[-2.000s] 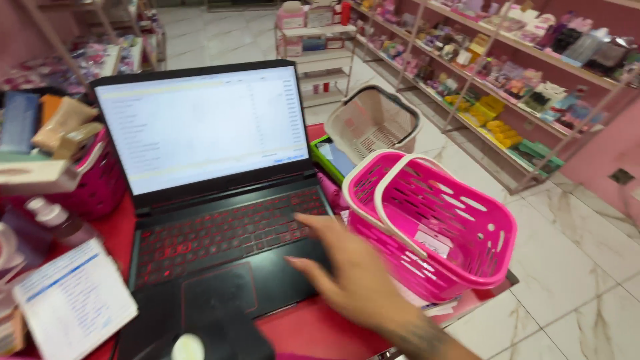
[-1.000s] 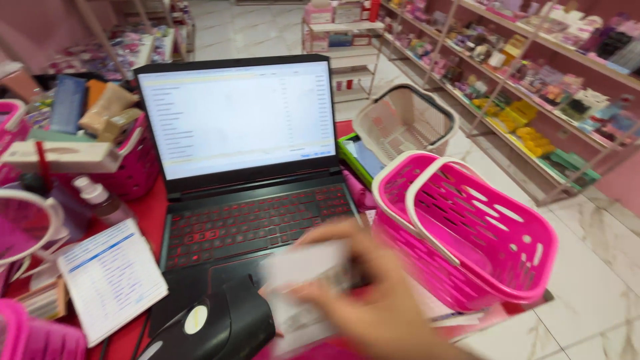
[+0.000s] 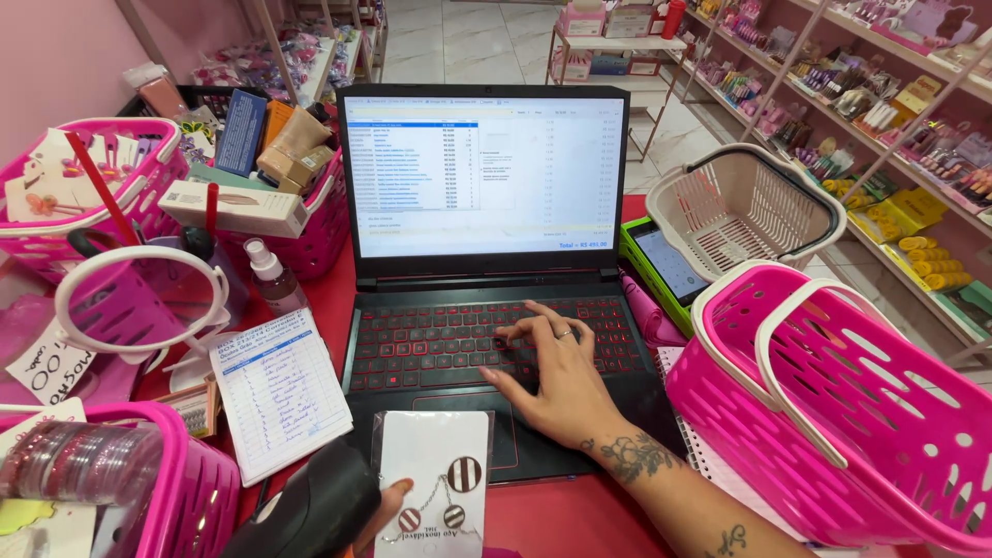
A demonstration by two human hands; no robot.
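Note:
My right hand [image 3: 554, 356] rests over the keyboard of a black laptop [image 3: 488, 310], fingers spread on the red-lit keys, holding nothing. The laptop screen [image 3: 488, 178] shows a list with a smaller list over it. At the bottom, my left hand [image 3: 380, 515] is mostly hidden; its fingertips touch the left edge of a white jewelry card [image 3: 434, 434] in a clear sleeve, with a chain and round striped pendants. A black handheld scanner [image 3: 318, 504] lies in front of that hand; whether the hand grips it or the card is not clear.
Left of the laptop are a handwritten pad [image 3: 279, 395], a spray bottle [image 3: 275, 279], a round white-framed mirror [image 3: 66, 302] and filled pink baskets [image 3: 221, 473]. To the right are a pink basket [image 3: 721, 387], a beige basket [image 3: 666, 225] and a green-cased tablet [image 3: 632, 260]. Shelves of goods stand beyond.
My right hand, blurred at a white card one second ago, is now on the keyboard. A smaller list has appeared on the screen. The jewelry card now stands out at the laptop's front edge.

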